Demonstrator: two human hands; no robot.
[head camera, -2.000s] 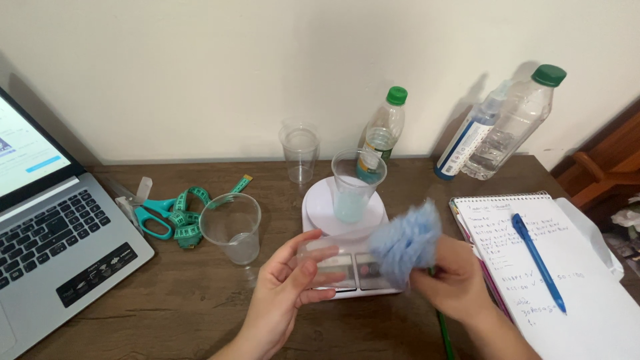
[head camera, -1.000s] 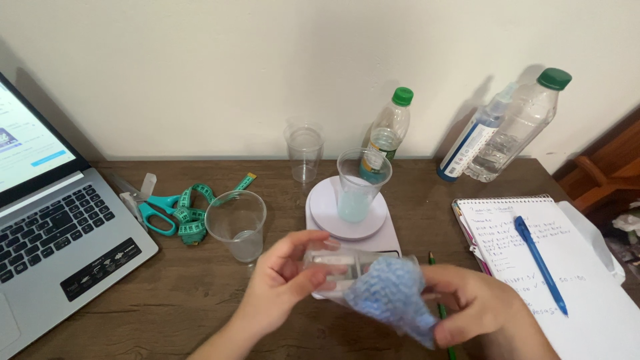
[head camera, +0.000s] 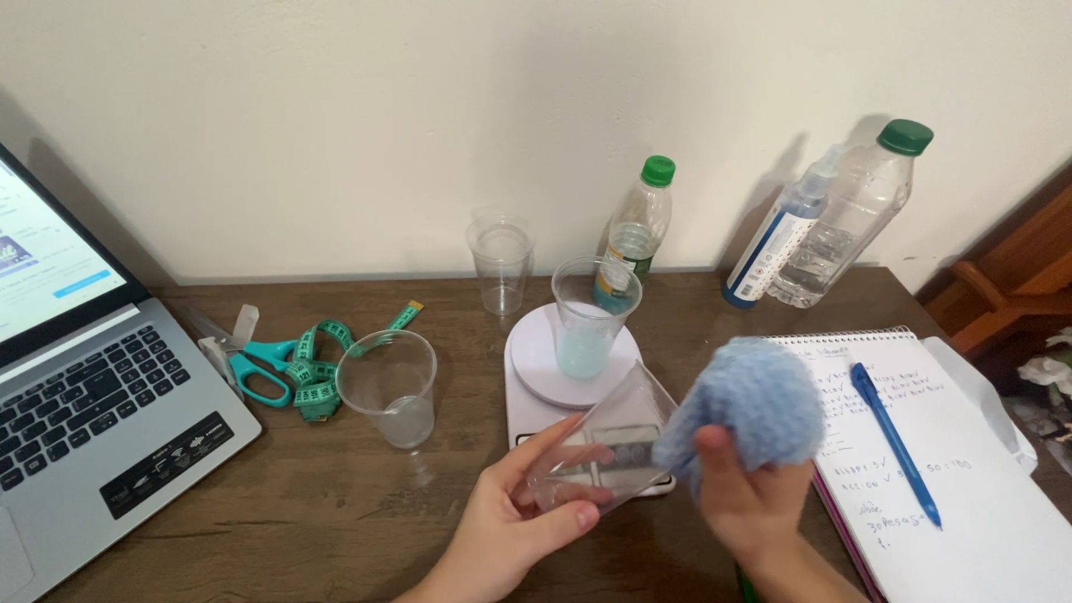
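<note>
My left hand (head camera: 536, 502) holds a clear plastic case (head camera: 615, 435), tilted, above the front of a white kitchen scale (head camera: 523, 402). In my right hand (head camera: 745, 494) is a fluffy light blue cloth (head camera: 758, 406), bunched up, its lower left end touching the case's edge. On the scale's round plate stands a clear plastic cup (head camera: 584, 347) with pale blue liquid. Left of the scale, another clear cup (head camera: 406, 419) holds a little clear liquid. A third clear cup (head camera: 501, 276) stands behind the scale. The case partly covers the front of the scale.
A laptop (head camera: 109, 402) is at the left, beside teal-handled scissors (head camera: 272, 373) and a green tape measure (head camera: 314, 389). A green-capped bottle (head camera: 636, 226), a spray bottle (head camera: 775, 239) and a larger bottle (head camera: 863, 209) stand along the wall. At the right lie a handwritten notebook (head camera: 963, 469) and a blue pen (head camera: 896, 448).
The blue cloth was against the case a second ago, over its right part; now my right hand has it higher and farther right, and more of the case shows.
</note>
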